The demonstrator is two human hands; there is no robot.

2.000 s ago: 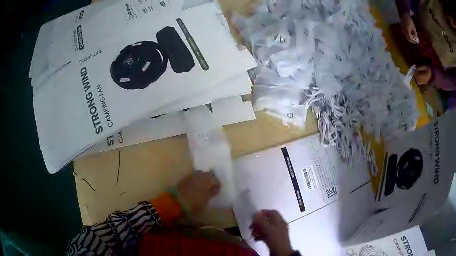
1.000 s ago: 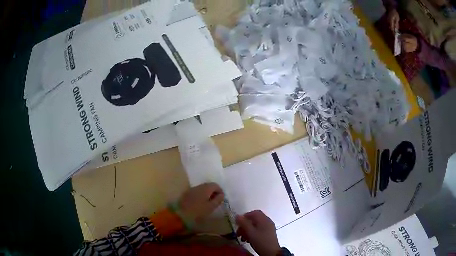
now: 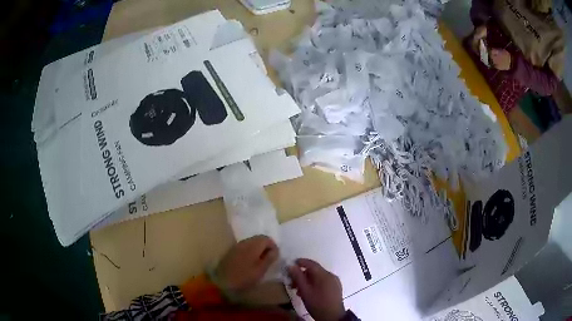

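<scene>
A flat stack of frosted small plastic bags (image 3: 248, 204) lies between the carton pile and my hands. My left hand (image 3: 249, 260) is curled over its near end, fingers closed on the bag there. My right hand (image 3: 318, 288) is just to the right, its fingertips together at the pale bag edge between the hands. What the right fingertips pinch is too small and blurred to tell. Loose white cables (image 3: 401, 178) lie at the near edge of a large heap of bagged cables (image 3: 407, 94). A flat white carton (image 3: 326, 244) with a black bar lies beside and under my right hand.
Flat colour boxes (image 3: 81, 163) with a fan picture are piled at left. An open printed box (image 3: 533, 188) stands at right, with another white printed carton (image 3: 524, 294) below it. A white object (image 3: 266, 5) sits at the far table edge. Another person's hands (image 3: 498, 57) show top right.
The right hand has moved left, up to the left hand, and its fingers have closed at the bag edge. The camera view has shifted slightly, bringing the white object at the far edge into view.
</scene>
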